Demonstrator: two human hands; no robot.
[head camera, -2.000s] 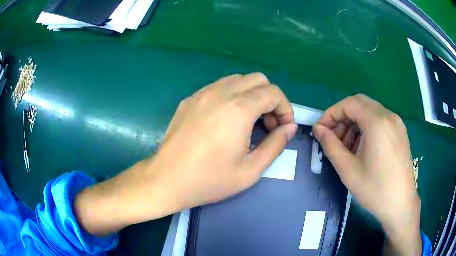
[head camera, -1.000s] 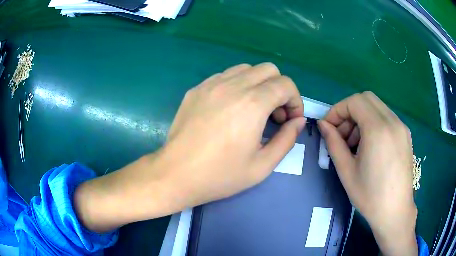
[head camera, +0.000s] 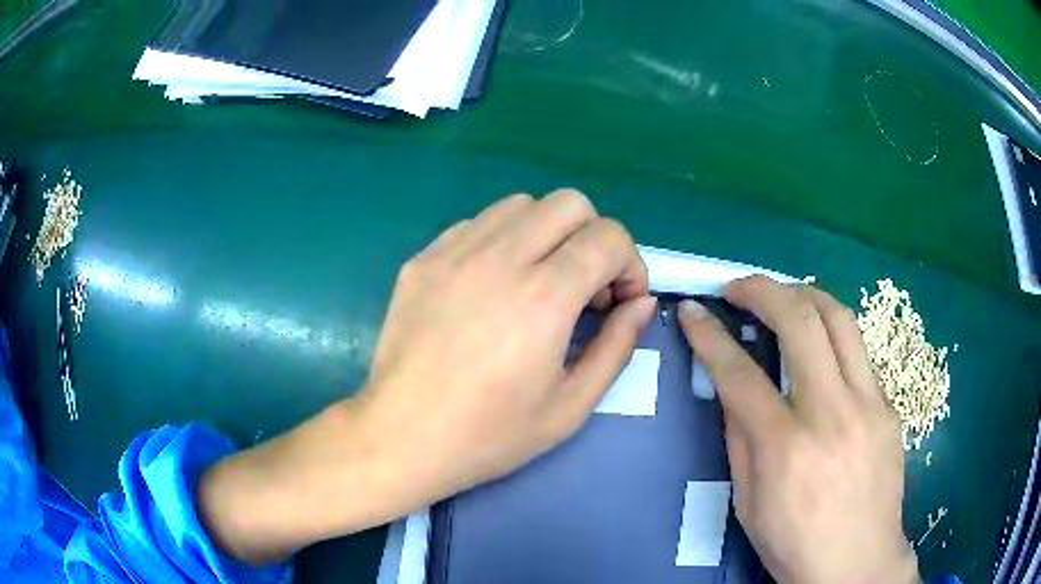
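A black cover with white patches lies below my hands, its top edge turned away from me. White sheet edges show beyond and beside it. My left hand is at the top edge, thumb and index fingertips together; whether they pinch the edge or a tiny part is hidden. My right hand lies over the right part of the cover, thumb tip near the top edge, fingers apart over the top right corner. No part shows in it. A tiny dark detail shows between the two thumbs.
A pile of small pale parts lies right of my right hand. A smaller pale pile and a thin dark stick are at far left. Stacked black covers and white sheets lie at the far side. Another black cover is at the right edge.
My right hand has come down over the cover, its fingers spread, uncovering the pale pile. My left hand has shifted slightly left. The far stack shows further right and larger.
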